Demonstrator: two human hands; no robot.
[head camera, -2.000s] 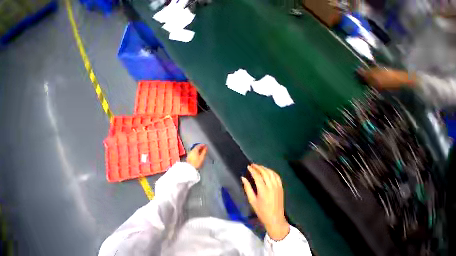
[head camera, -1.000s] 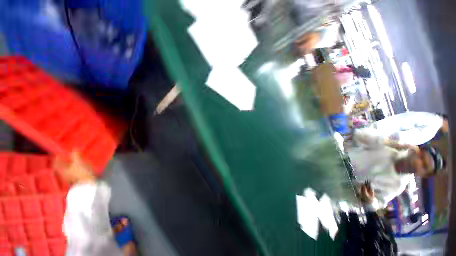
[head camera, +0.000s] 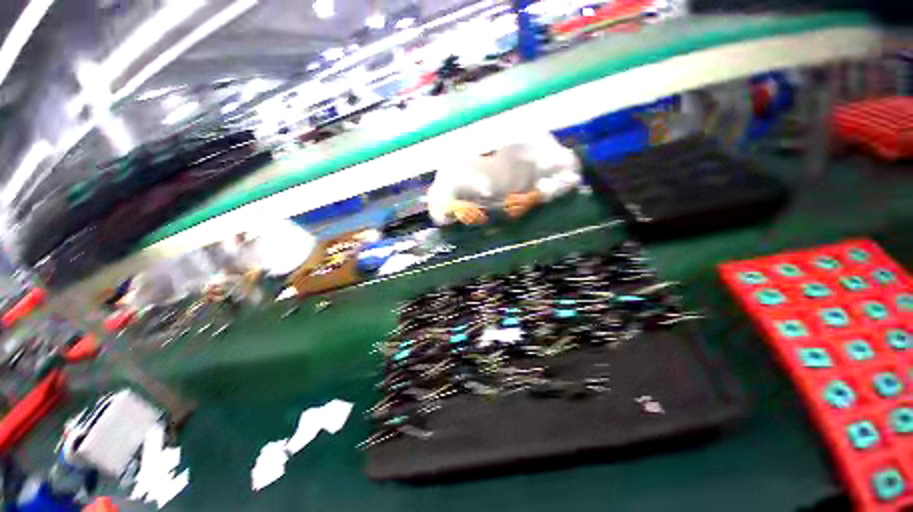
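Neither of my hands shows in the present frame. The black tray (head camera: 561, 430) lies on the green bench in front of me. Leaded components (head camera: 471, 345), black with thin silvery leads, are piled in rows over its far and left part, with light-blue bits and a white slip (head camera: 501, 335) among them. Small pale bits (head camera: 649, 404) lie on the tray's bare right part. The orange-red compartment tray (head camera: 776, 316) is to its right, with light-blue square pieces (head camera: 839, 393) in its pockets. The picture is somewhat blurred.
White papers (head camera: 305, 428) lie left of the black tray. A second black tray (head camera: 691, 185) is at the far right, near more orange-red trays (head camera: 876, 125). Across the bench are a person's two hands (head camera: 491, 208) and a brown cardboard box (head camera: 335, 262). A shelf (head camera: 481, 120) runs above.
The view has swung from the floor, blue bin and red trays up and right to the bench. The hands seen earlier have left the picture.
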